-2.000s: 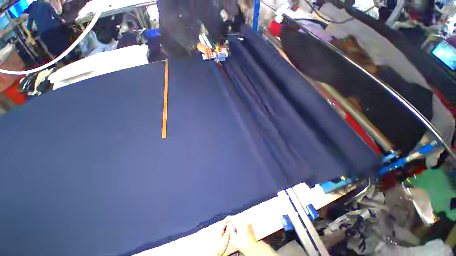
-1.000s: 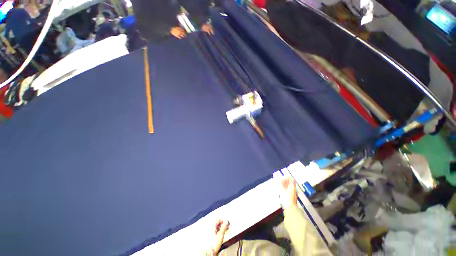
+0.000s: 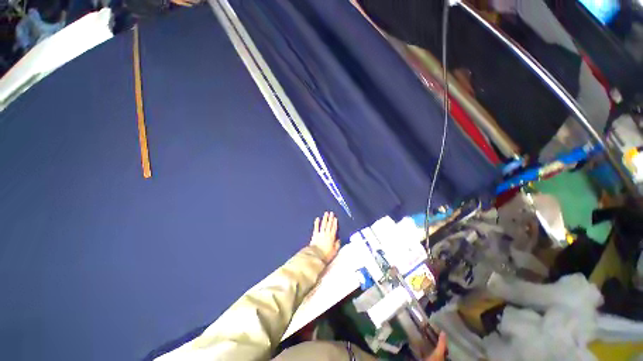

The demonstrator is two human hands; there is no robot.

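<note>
Navy fabric (image 3: 211,211) covers the table, flat on the left and in loose folds on the right. A pale metal rail (image 3: 282,113) shows as a long strip between the two parts. A white cutter unit (image 3: 391,247) sits at the rail's near end, beyond the cloth edge. My left hand (image 3: 326,236) lies palm down on the near cloth edge beside the unit, fingers slightly spread, holding nothing. My right hand (image 3: 438,348) is at the bottom edge, mostly cut off, near the rail's end; its grip is unclear. An orange-brown stick (image 3: 141,106) lies on the cloth.
The pale table edge (image 3: 317,296) shows below my left hand. A thin cable (image 3: 443,134) hangs down to the cutter unit. Fabric scraps (image 3: 543,303) are piled at the lower right. A curved metal bar (image 3: 529,63) crosses the upper right. Another person's hand shows at the top edge.
The cutter unit has come across the cloth from the far side to the near end of the rail. The pale strip is now exposed. My left hand has moved onto the cloth; my right hand is lower.
</note>
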